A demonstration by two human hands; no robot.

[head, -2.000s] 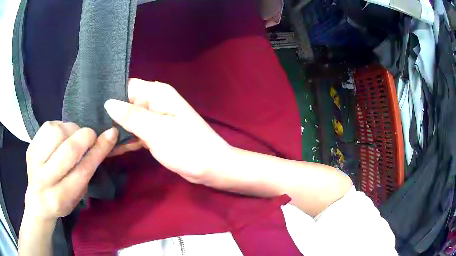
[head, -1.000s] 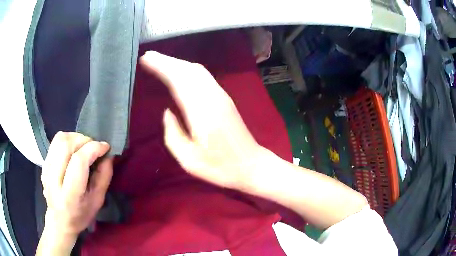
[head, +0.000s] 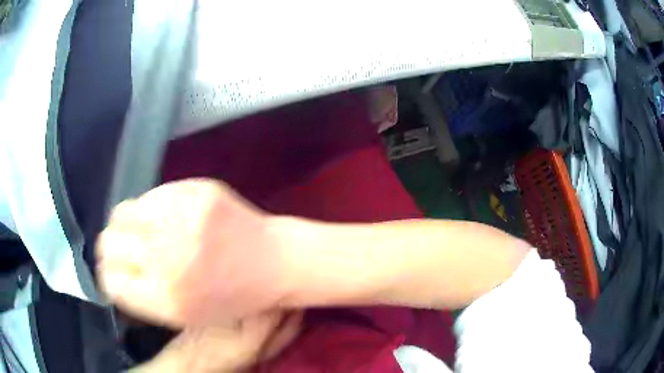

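The grey strip [head: 151,95] runs down from the top edge and is blurred. Beside it on the left lies dark navy fabric [head: 93,109] with a grey edge band and pale fabric further left. My right hand [head: 164,255] is blurred, with curled fingers over the strip's lower part; whether it grips the cloth is hidden. My left hand [head: 247,335] is under my right hand and wrist, mostly covered, over the red cloth on my lap; its fingers cannot be made out.
The white table edge [head: 364,51] curves across the top, with a grey panel [head: 557,40] at its right end. An orange-red crate [head: 564,218] stands on the green floor at right. Dark and pale garment pieces [head: 633,240] hang beyond it. Red cloth [head: 349,189] covers my lap.
My right hand has moved left and down over the strip's lower end. My left hand has moved right, beneath it, away from the strip's end. More of the white table shows than two seconds ago.
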